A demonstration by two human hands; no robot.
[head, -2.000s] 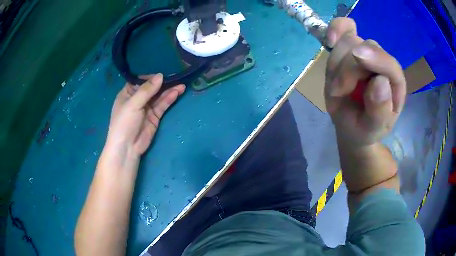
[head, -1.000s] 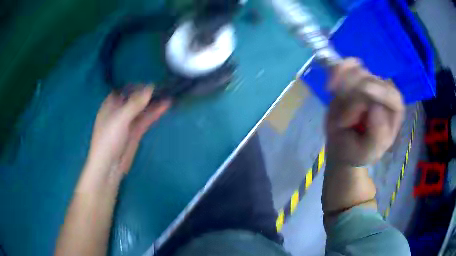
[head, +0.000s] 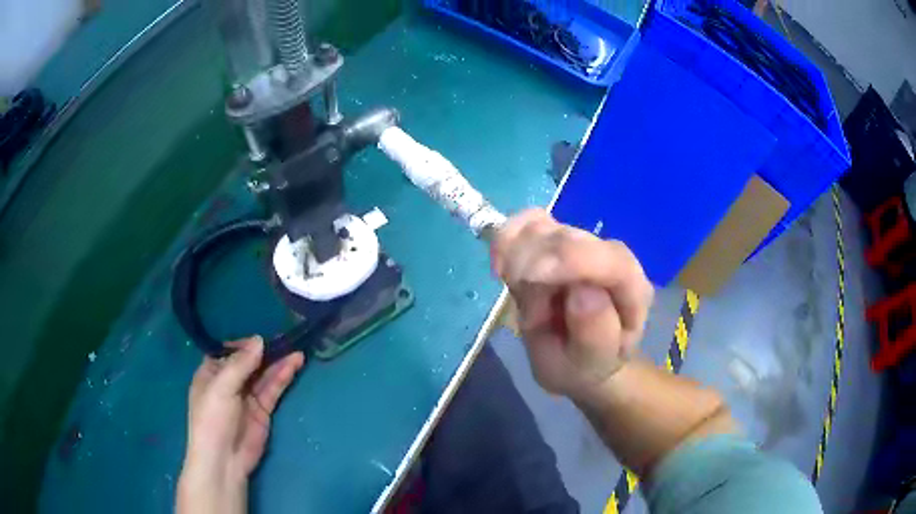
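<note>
A hand press (head: 306, 176) stands on the teal bench, with a spring, bolts and a green base plate. Its white round pad (head: 326, 263) lies under the ram. A black C-shaped headband (head: 188, 286) curves out to the left of the press, its ends at the pad and block. My left hand (head: 236, 397) pinches the headband's lower side between thumb and fingers. My right hand (head: 573, 296) is closed around the end of the press lever (head: 437, 181), which is wrapped in whitish cloth. The joint under the ram is hidden.
A blue parts tray (head: 603, 75) with dark tangled parts is at the top of the bench. A large blue bin (head: 663, 191) with black parts stands beyond the bench edge, with a cardboard flap (head: 738, 236) at its side. A small white piece (head: 375, 218) touches the pad.
The view has shifted, showing more of the press, tray and bin. The lever and my right hand sit lower and closer to the press. My left hand still holds the headband.
</note>
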